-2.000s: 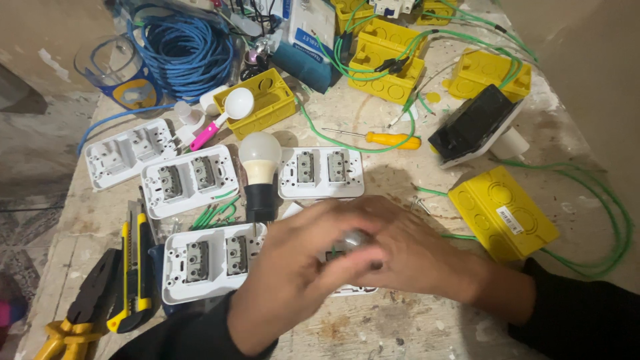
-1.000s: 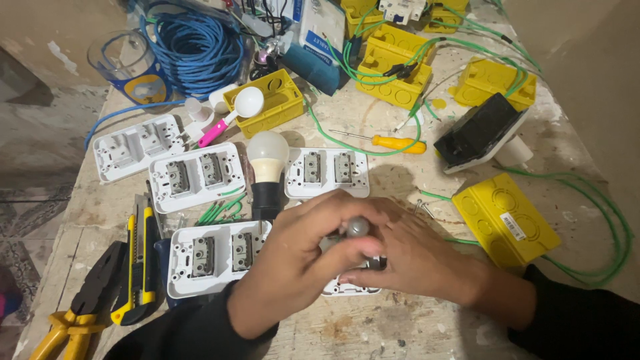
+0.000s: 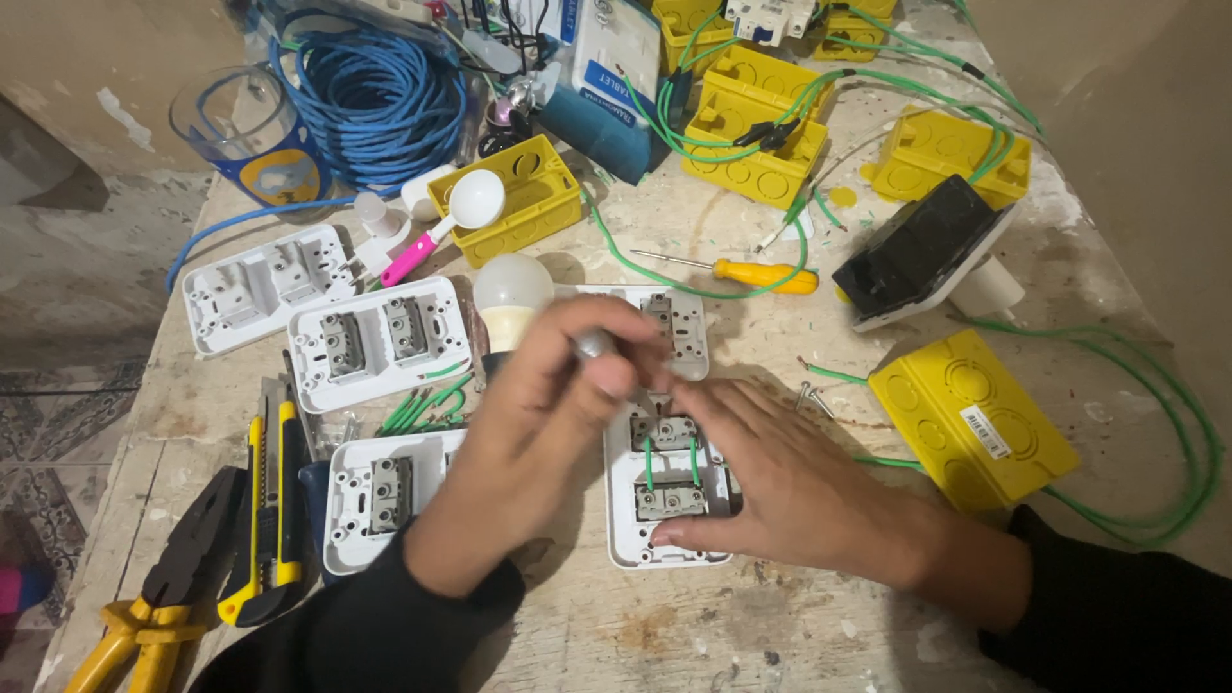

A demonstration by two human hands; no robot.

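Near the middle, my left hand [image 3: 539, 414] is closed around a small screwdriver [image 3: 595, 345], whose rounded handle end shows between thumb and fingers; its shaft points down toward a grey switch module. That module sits in a white double switch plate [image 3: 621, 544], back side up, with two short green wires [image 3: 695, 462] joining it to a second module below. My right hand [image 3: 808, 472] rests over the plate's right side, thumb on its lower part and fingers at the upper module, steadying it. A light bulb [image 3: 513, 294] stands partly behind my left hand.
More white plates [image 3: 298, 385] lie left and behind. Pliers [image 3: 188, 568] and a utility knife [image 3: 265, 510] lie at the left. A yellow-handled screwdriver [image 3: 765, 276], yellow boxes [image 3: 972, 419], a black-backed device [image 3: 919, 255], loose screws [image 3: 816, 399] and coiled blue cable [image 3: 380, 115] surround the work.
My hands have moved apart over the plate, so its modules and green wires now show. The small screwdriver remains in my left hand.
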